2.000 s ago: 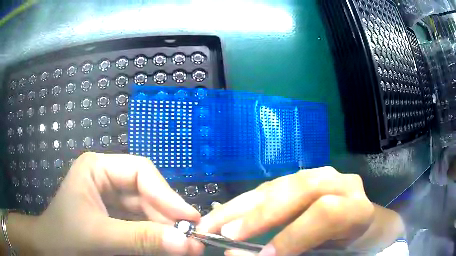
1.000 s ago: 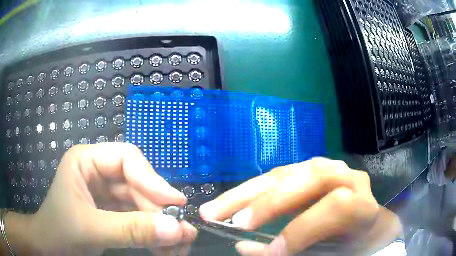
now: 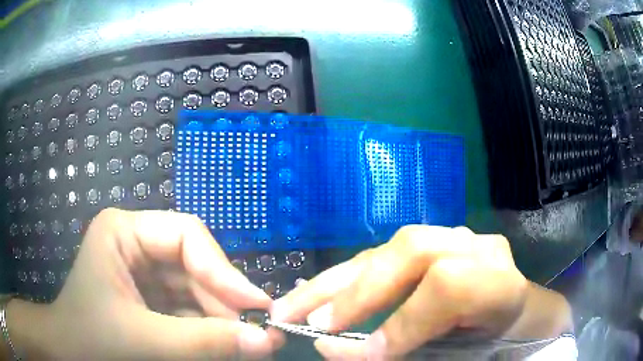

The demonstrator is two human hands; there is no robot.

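My left hand (image 3: 151,289) pinches a small round component (image 3: 254,318) between thumb and fingers at the bottom centre. The component is dark with a silver rim. My right hand (image 3: 430,289) holds slim silver tweezers (image 3: 321,331), their tips pointing left and at the component's right edge; whether they grip anything is too small to tell. A blue sheet (image 3: 324,176) lies across the right part of the black component tray (image 3: 304,77), with a grid of tiny whitish pads (image 3: 222,180) at its left part and a shiny pale patch toward its right.
The tray's round pockets hold silver-ringed discs. Stacked black trays (image 3: 507,106) stand at the right, with clear plastic packaging (image 3: 629,106) beyond them. The green mat (image 3: 381,77) lies beneath, and a yellow line (image 3: 25,15) shows at the top left.
The component in my left fingers has tilted and now shows a darker face. The tweezers lie flatter, their tips still at it. Both hands have shifted slightly.
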